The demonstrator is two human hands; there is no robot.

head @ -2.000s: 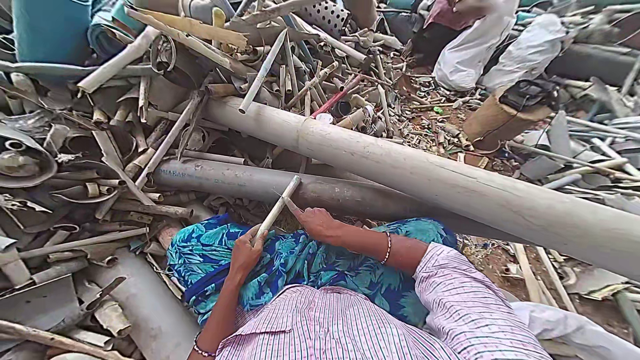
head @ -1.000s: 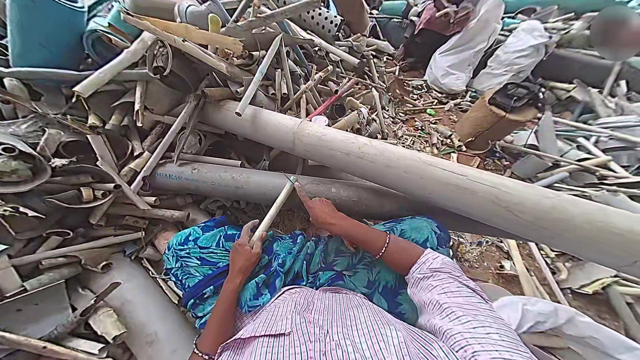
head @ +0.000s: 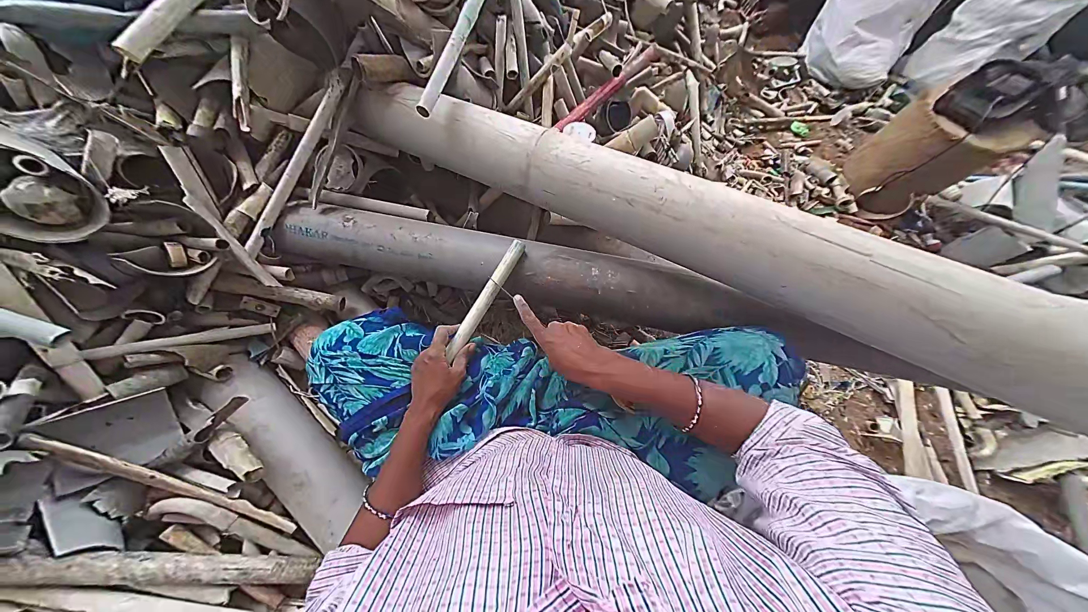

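My left hand point(head: 438, 374) is closed around the lower end of a short, narrow plastic pipe point(head: 489, 297), which slants up and to the right. The pipe's upper end lies in front of a thick grey pipe point(head: 408, 246). To the right of the narrow pipe is my right hand point(head: 569, 340), index finger stretched toward it and the other fingers curled. A thin sliver shows by that fingertip; whether it is a blade held in the hand is unclear. Both hands are over my lap, which is covered by blue patterned cloth point(head: 527, 399).
A large pale pipe point(head: 680, 204) runs diagonally across, beyond my lap. Heaps of broken plastic pipe pieces point(head: 127, 297) lie at the left and far side. A brown cylindrical container point(head: 909, 161) with a dark item on top and white sacks point(head: 863, 42) stand at the upper right.
My right fingertip has moved off the upper end of the narrow pipe and is now beside it, lower down. My left hand keeps its hold. The view has tilted down somewhat.
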